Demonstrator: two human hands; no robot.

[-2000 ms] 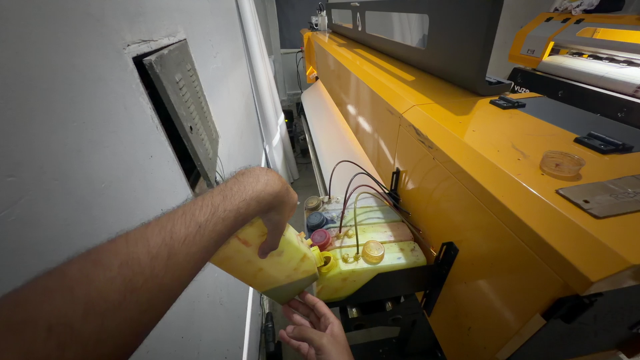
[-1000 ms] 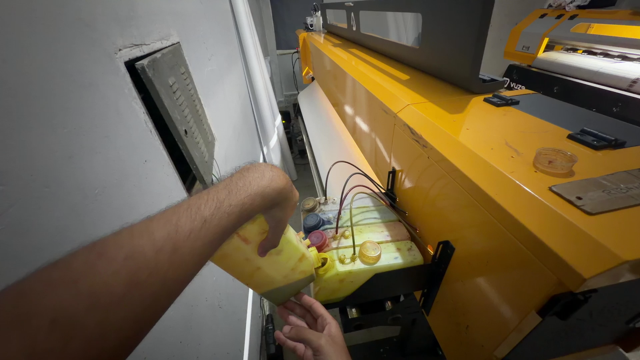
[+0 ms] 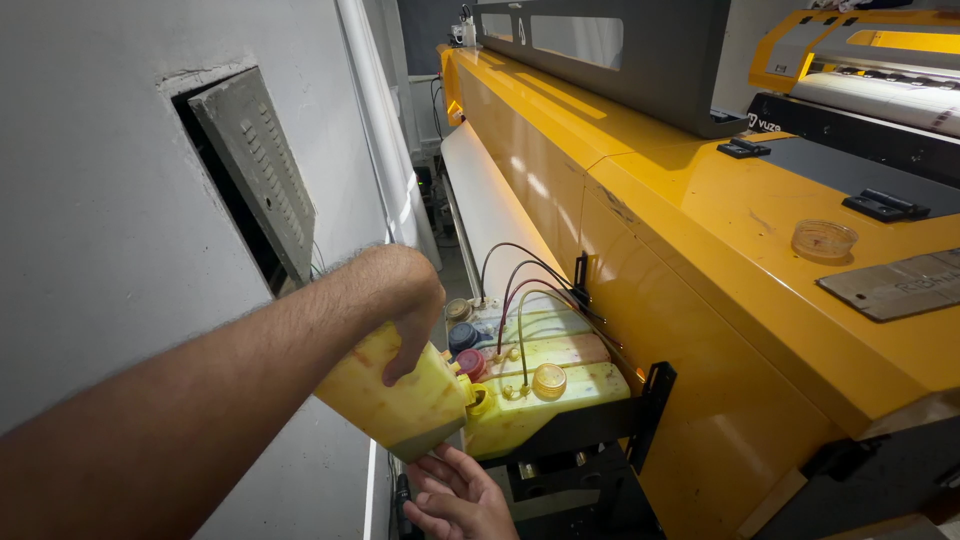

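Note:
My left hand (image 3: pixel 409 322) grips a yellow-stained plastic ink jug (image 3: pixel 397 390) from above, its wrist bent sharply. The jug is tilted, and its mouth meets the open neck (image 3: pixel 480 397) of the yellow ink tank (image 3: pixel 562 397). Below, my right hand (image 3: pixel 461 491) has its fingers spread, with fingertips at the jug's lower edge. An orange-yellow cap (image 3: pixel 549 381) lies on top of the yellow tank. Beside it stand more tanks with a red cap (image 3: pixel 471 364), a blue cap (image 3: pixel 463 335) and a brownish cap (image 3: pixel 458 309). Thin ink tubes (image 3: pixel 523 322) arch from the tanks towards the printer.
A large yellow printer (image 3: pixel 675 300) fills the right side, with a round clear dish (image 3: pixel 824 238) and a cardboard piece (image 3: pixel 896 285) on top. A black bracket (image 3: pixel 585 427) holds the tanks. An ajar metal panel door (image 3: pixel 259 165) juts from the left wall.

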